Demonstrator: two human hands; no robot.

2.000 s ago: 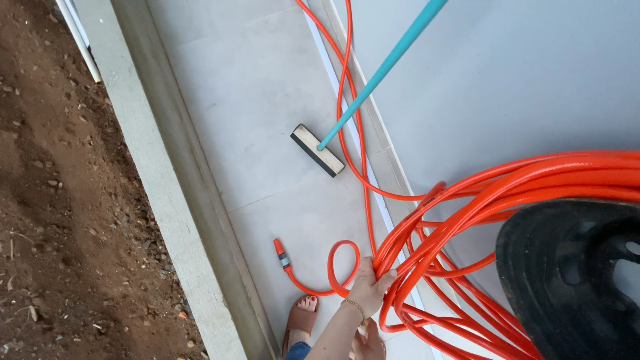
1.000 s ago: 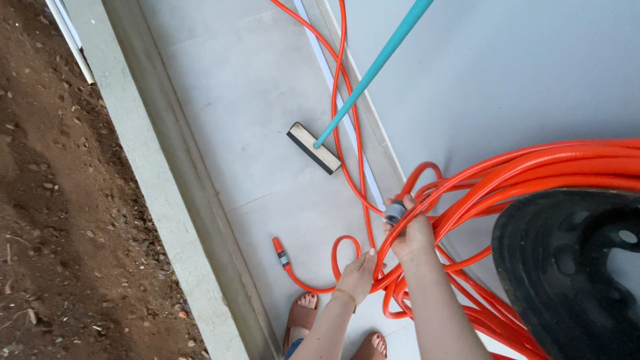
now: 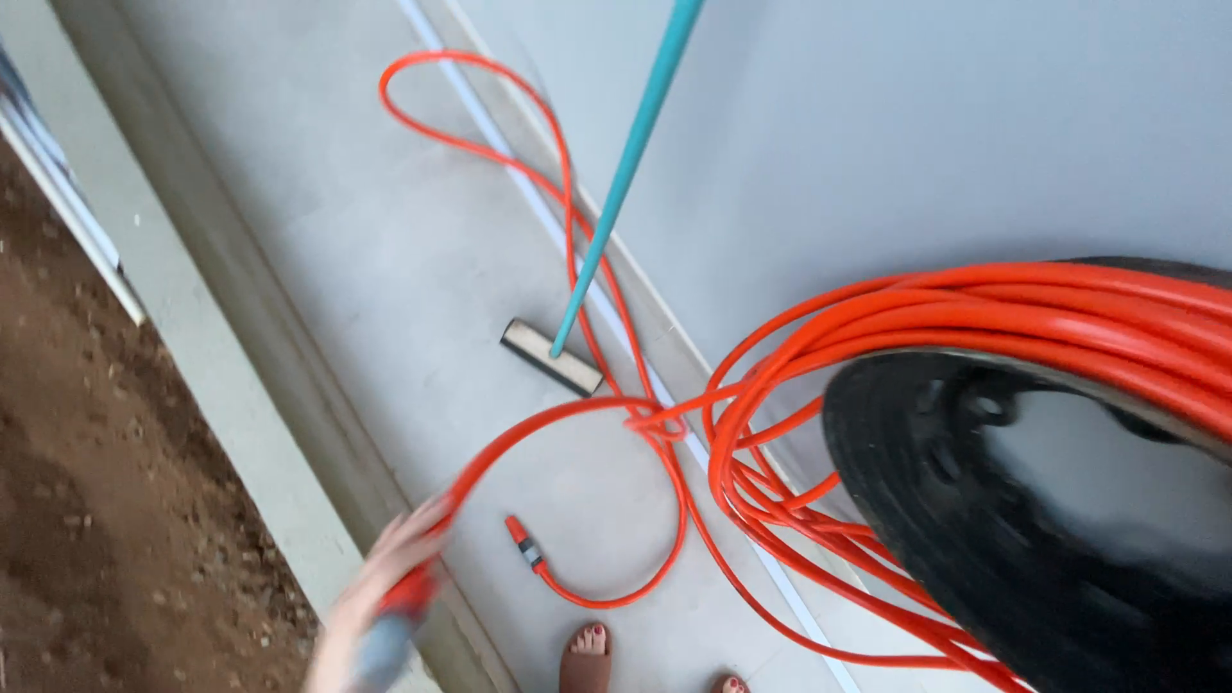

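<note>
My left hand (image 3: 395, 563), blurred at the lower left, is closed around an orange garden hose near its end. A grey hose connector (image 3: 385, 650) with a red part sits just below the fingers. From this hand the hose (image 3: 539, 419) arcs right toward a loose bundle of coils. Another hose end, with an orange and grey nozzle fitting (image 3: 525, 544), lies on the tiled floor to the right of the hand. At the right, thick hose coils (image 3: 962, 308) hang around a black hose reel (image 3: 895, 462). My right hand is not in view.
A floor squeegee (image 3: 549, 358) with a turquoise handle (image 3: 635, 144) stands over the floor, hose strands beside it. A low concrete curb (image 3: 231, 423) borders brown soil (image 3: 115, 500) on the left. The grey wall (image 3: 866, 125) is at the right. Two sandalled feet (image 3: 587, 659) show below.
My left hand has moved left, away from the coils, and now holds a connector end that was at my right hand. My right hand has left the view. A hose loop now shows beyond the squeegee.
</note>
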